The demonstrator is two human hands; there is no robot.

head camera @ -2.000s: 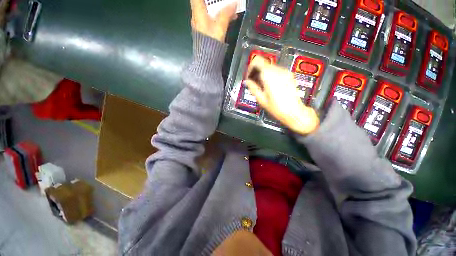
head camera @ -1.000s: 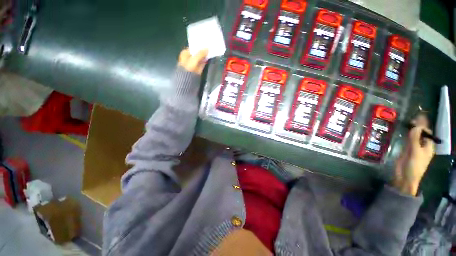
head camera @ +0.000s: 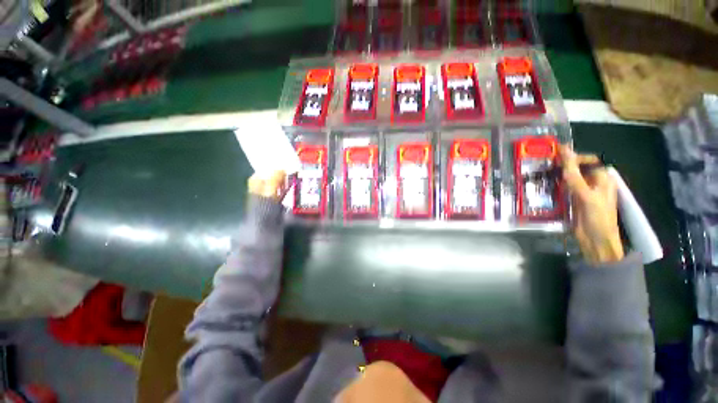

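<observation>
A clear blister tray [head camera: 425, 132] holds red-and-black units [head camera: 414, 179] in two rows, lying partly over the pale rail. My left hand [head camera: 268, 186] is at the tray's near left edge and holds a white label sheet [head camera: 266, 149]; no print shows on it. My right hand [head camera: 595, 206] is at the tray's near right edge, its fingertips beside the last unit [head camera: 538, 179]. Dark thin tweezers [head camera: 592, 168] are in that hand, blurred. Whether the fingers of either hand grip the tray is unclear.
Another filled tray [head camera: 429, 30] lies behind on the green belt. A pale edge rail [head camera: 185, 135] crosses the bench. A white strip [head camera: 636, 219] lies right of my right hand. Stacked trays [head camera: 699, 173] stand far right, a brown board [head camera: 657, 55] back right.
The view has tilted up, bringing the belt into sight. The tray now lies across the rail. My right hand has moved from beyond the tray's right side to its right edge.
</observation>
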